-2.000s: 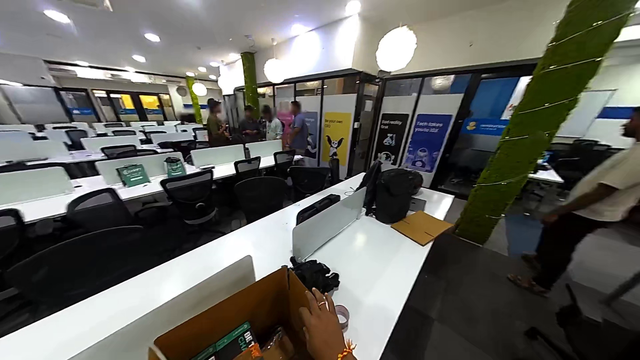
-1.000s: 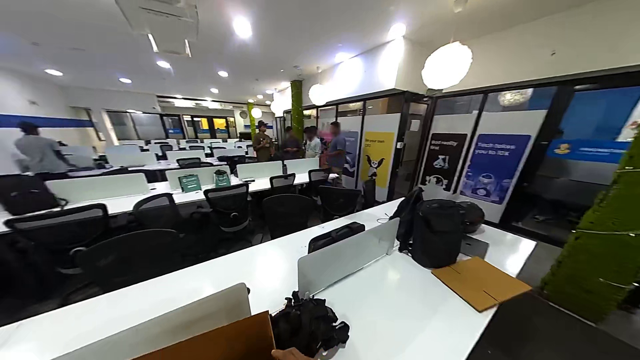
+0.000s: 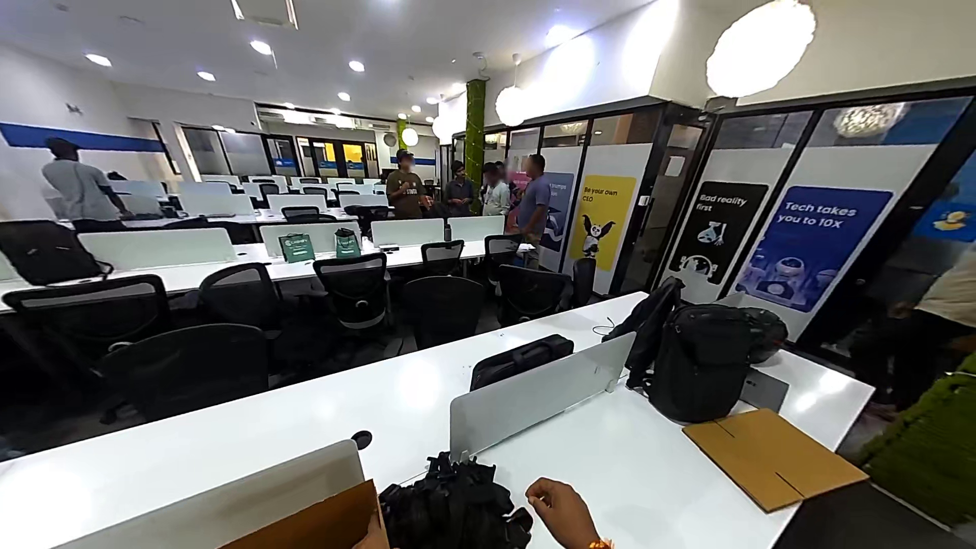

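My right hand (image 3: 563, 509), with an orange bracelet at the wrist, hovers over the white desk just right of a heap of black straps (image 3: 456, 503). Its fingers are curled and nothing shows in them. At the bottom edge, part of my left hand (image 3: 371, 534) shows against the edge of an open cardboard box (image 3: 320, 522); most of this hand is out of frame. The strap heap lies between the box and my right hand.
A low white divider (image 3: 534, 396) crosses the desk (image 3: 602, 465), with a black bag (image 3: 522, 360) behind it. A black backpack (image 3: 698, 366) and flat cardboard (image 3: 778, 457) lie to the right. Mesh chairs (image 3: 442, 305) stand beyond. Several people stand farther off.
The view has swung left since two seconds ago. My right hand, earlier at the box's edge by the straps, is now apart from the box, to the right of the straps.
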